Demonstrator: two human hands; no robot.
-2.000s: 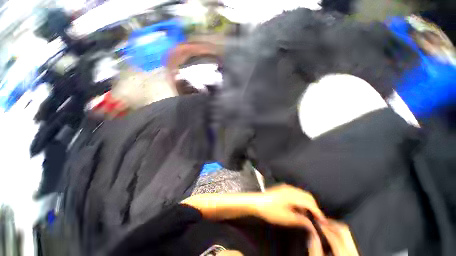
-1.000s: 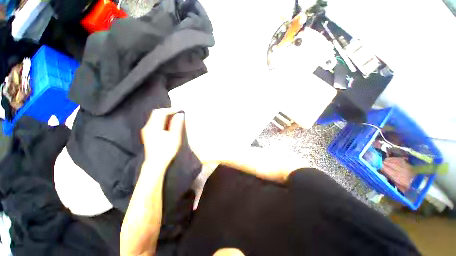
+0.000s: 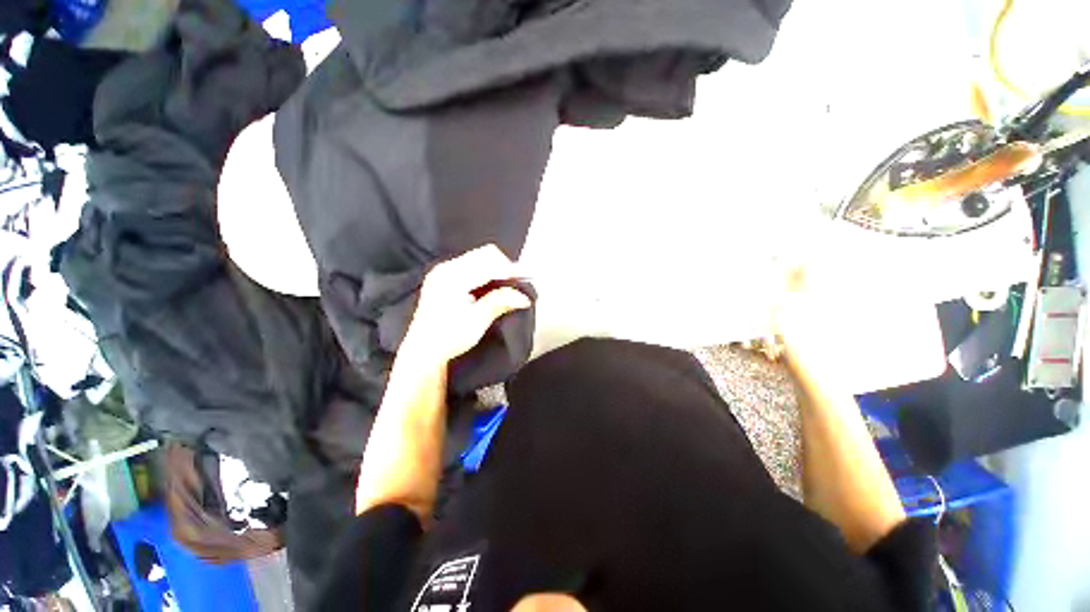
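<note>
A dark grey garment point(image 3: 418, 167) lies bunched over the left part of the white padded ironing board point(image 3: 669, 227). My left hand point(image 3: 478, 305) is closed on the garment at the board's front edge, with cloth between thumb and fingers. My right hand point(image 3: 789, 317) is at the board's front edge, to the right of the garment and apart from it. Glare washes out its fingers, so its grip is unclear. A steam iron point(image 3: 944, 185) with a silver soleplate and orange-brown part rests at the right end of the board.
A large heap of dark cloth point(image 3: 179, 239) hangs left of the board. Black and white pieces point(image 3: 36, 215) lie at far left. A brown sack point(image 3: 197, 508) and blue crate point(image 3: 197, 568) stand lower left. Another blue crate point(image 3: 974, 502) is lower right. A yellow hose point(image 3: 999, 54) shows at upper right.
The view has turned from a blurred look at the cloth heaps to the board. My hands were close together two seconds ago and are now apart. My left hand still holds the garment as one second ago.
</note>
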